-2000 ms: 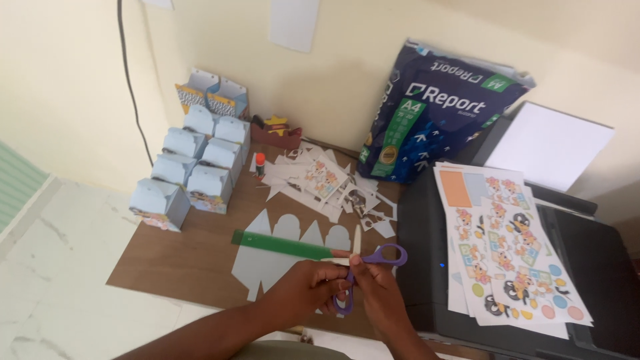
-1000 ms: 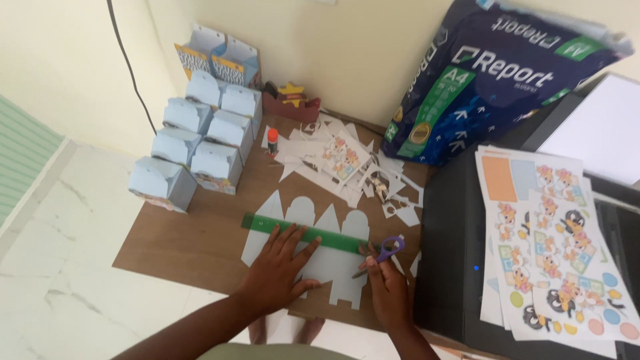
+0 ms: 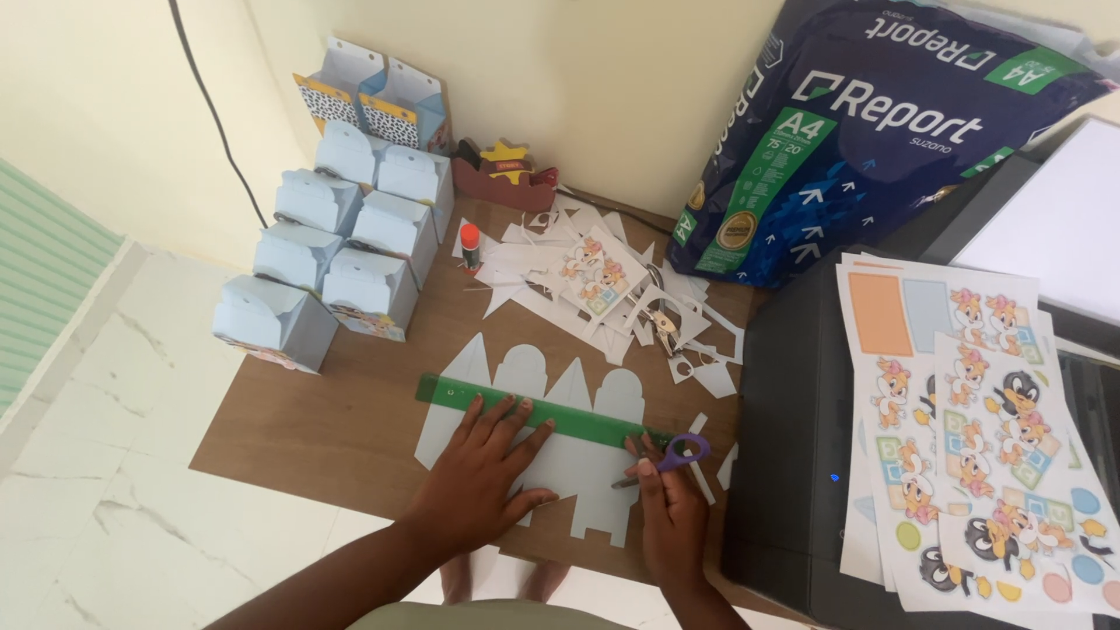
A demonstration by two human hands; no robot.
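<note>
A green ruler lies slantwise across a light blue paper box cutout on the brown wooden table. My left hand is spread flat, its fingertips pressing on the ruler's left and middle part and its palm over the cutout. My right hand holds purple-handled scissors near the ruler's right end, with a fingertip touching the ruler. One point of the scissors reaches over the cutout's right side; how far the blades are apart is partly hidden by the fingers.
Assembled light blue boxes stand back left. Behind the cutout lie paper scraps, a glue stick and a maroon holder. To the right are a black printer with printed sheets and a Report paper pack.
Two seconds ago both hands were together at the scissors. My left hand has since moved left onto the ruler and spread out, while the scissors stay in my right hand. The view is nearer the table.
</note>
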